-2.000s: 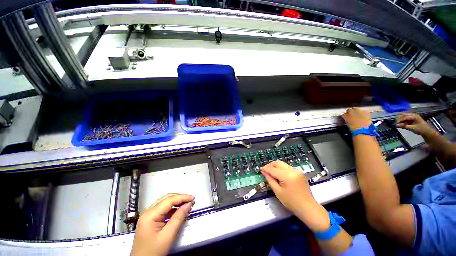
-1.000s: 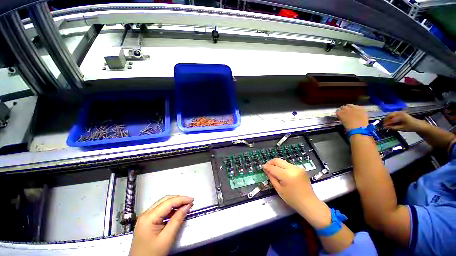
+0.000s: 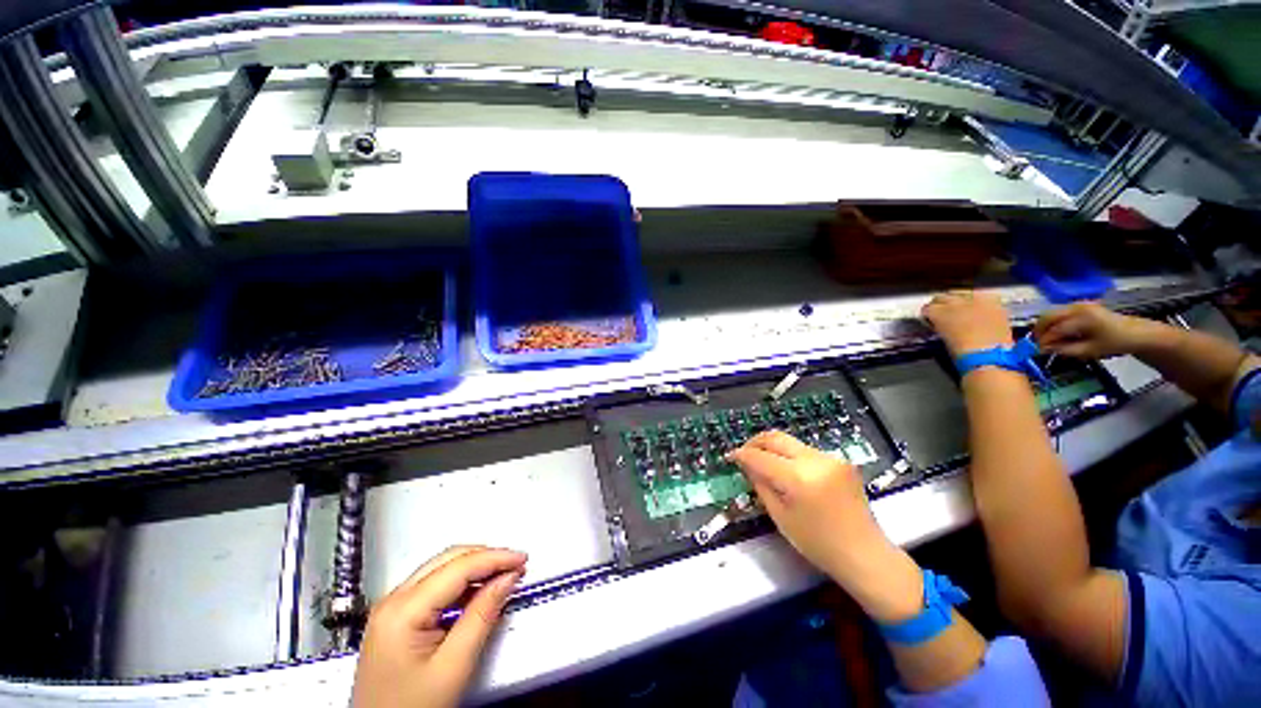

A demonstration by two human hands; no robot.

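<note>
A green circuit board [image 3: 680, 492] with repeated dark and shiny parts lies in a black carrier [image 3: 639, 537] on the conveyor. My right hand [image 3: 802, 498] is over the board's middle, thumb and forefinger pinched on a tiny leaded component among the board's parts; the fingers mostly hide it. My left hand [image 3: 445, 622] is left of the carrier, above the conveyor's front rail, its thumb and forefinger closed on a tiny leaded component that barely shows at the tips. A wide blue bin [image 3: 315, 390] holds grey leaded parts. A tilted blue bin [image 3: 564, 353] holds orange-red parts.
Metal conveyor rails [image 3: 291, 581] run left to right, with a threaded shaft [image 3: 347, 546] at left. A person's blue-banded arm [image 3: 1016, 470] works over another board [image 3: 1068, 394] at right. A brown-red box [image 3: 916, 249] and small blue bin [image 3: 1065, 277] stand on the back ledge.
The view has shifted slightly, so the bins sit further left. The right hand keeps its pinch over the board, with small shifts. The left hand stays almost the same. The neighbour's hands have moved slightly left.
</note>
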